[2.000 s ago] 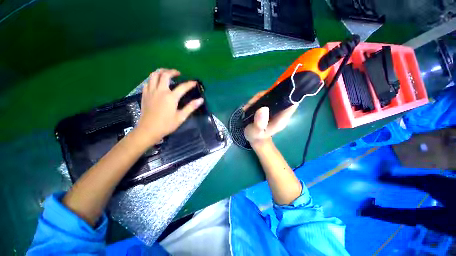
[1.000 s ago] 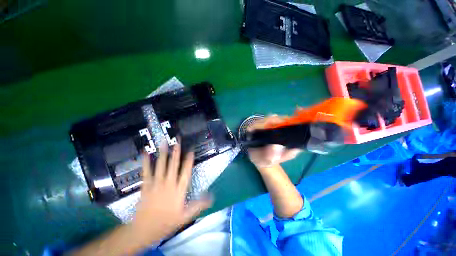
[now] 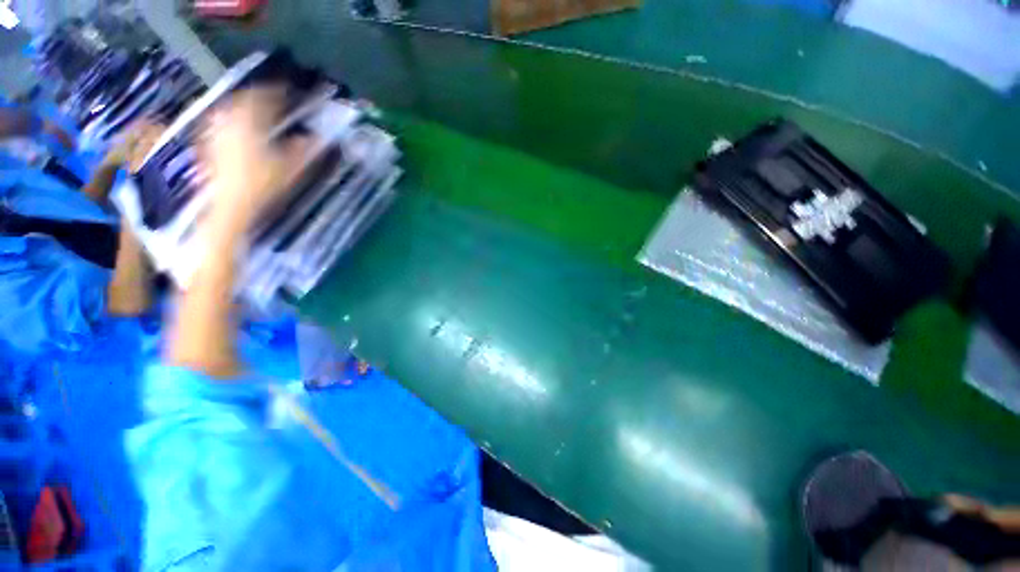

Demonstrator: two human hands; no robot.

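A stack of black housings with white wrap between them (image 3: 336,212) stands at the bench's left end. My left hand (image 3: 248,145) is over the top of this stack, blurred, and its fingers cannot be made out. My right hand (image 3: 912,554) is at the lower right corner, cut off by the edge. It is around the black part of the electric screwdriver (image 3: 934,525), whose orange body is not visible. The round black dish (image 3: 852,497) lies beside it. A black housing (image 3: 811,201) lies on a silvery wrap sheet (image 3: 738,268) at the right.
Another dark housing (image 3: 999,279) on wrap is cut off at the right edge. A person in blue (image 3: 50,279) is at the far left, with hands by the stack. More piled dark parts (image 3: 106,73) are behind. The green bench (image 3: 481,302) curves across the middle, with blue floor below left.
The view has swung left. My left hand has moved from the housing in front to the stack. The salmon-red bin has left the view. My right hand still holds the screwdriver near the dish.
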